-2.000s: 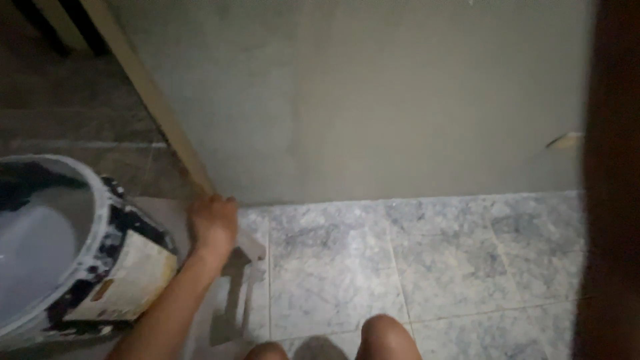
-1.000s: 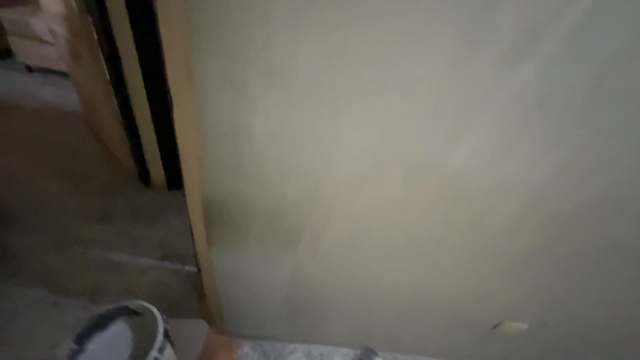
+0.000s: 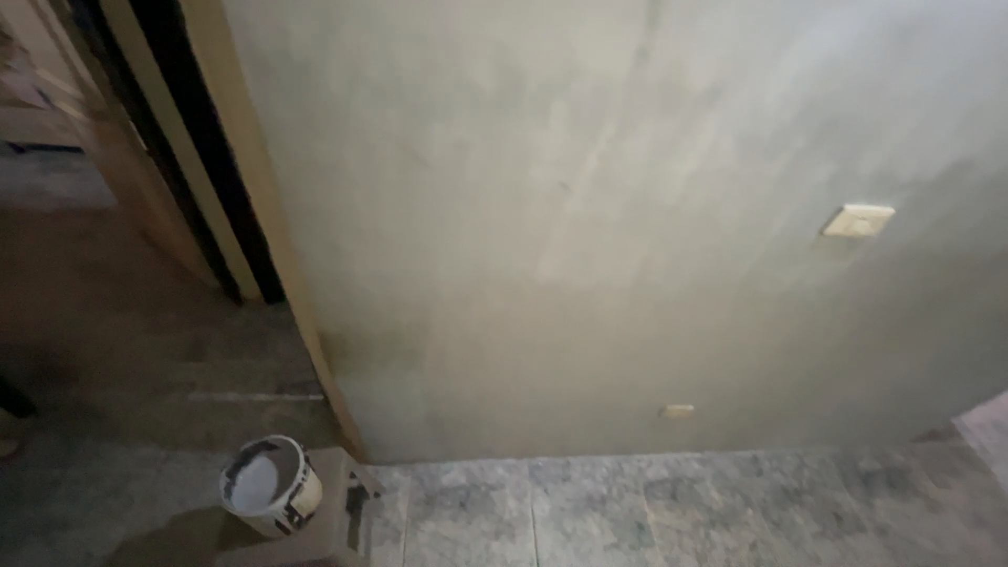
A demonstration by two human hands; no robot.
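Neither my left hand nor my right hand shows in the head view now. At the lower left a plastic bucket (image 3: 272,484) with smeared sides holds pale grey, paint-like material. It sits on a low stool (image 3: 335,480) close to the foot of the door frame (image 3: 295,283). A grey-green plastered wall (image 3: 512,236) fills most of the view, with blotchy lighter and darker patches.
A cream wall plate (image 3: 858,221) is on the wall at the right, and a smaller one (image 3: 677,411) is low down near the floor. Marbled tile floor (image 3: 591,512) runs along the wall. A dark doorway opens at the left.
Two seconds ago my left hand was at the foot of the door frame beside the bucket; it is now out of view. The view has risen and drawn far back from the floor.
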